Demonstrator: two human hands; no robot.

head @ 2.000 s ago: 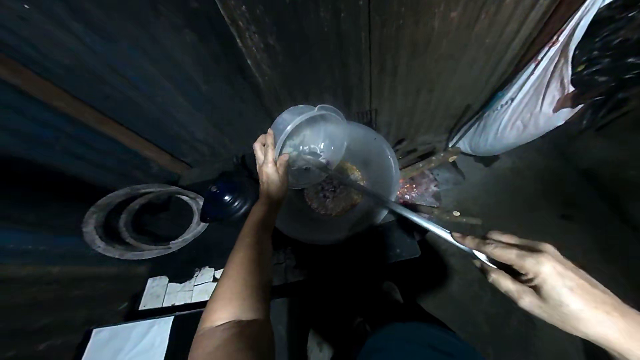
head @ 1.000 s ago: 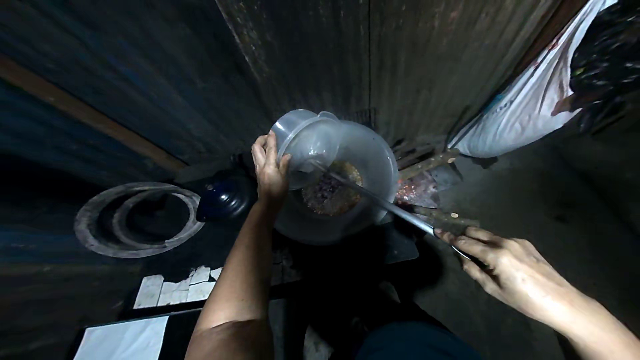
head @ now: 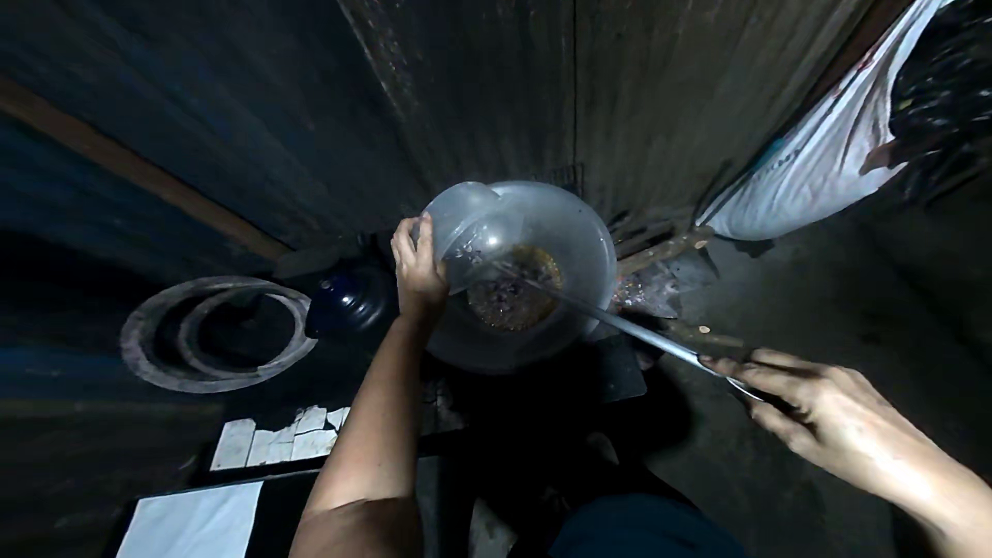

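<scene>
My left hand (head: 420, 267) grips the rim of a small translucent plastic bowl (head: 463, 209), which is tilted over the left side of a large metal pan (head: 585, 232). A brownish, bubbling-looking mass (head: 511, 298) lies at the bottom of the pan. My right hand (head: 806, 395) holds the end of a long metal-handled utensil (head: 651, 337). Its far end reaches into the pan beside the small bowl's mouth; the tip's shape is hard to make out.
Glowing embers and firewood (head: 670, 248) are right of the pan. At left are a dark blue lidded pot (head: 353, 298), two grey rings (head: 139, 333) and white tiles (head: 271, 446). A white sack (head: 806, 186) hangs at upper right, near a corrugated wall (head: 496, 93).
The small bowl has tipped further over the pan, with my left hand still on its rim. The utensil's far end stays in the pan.
</scene>
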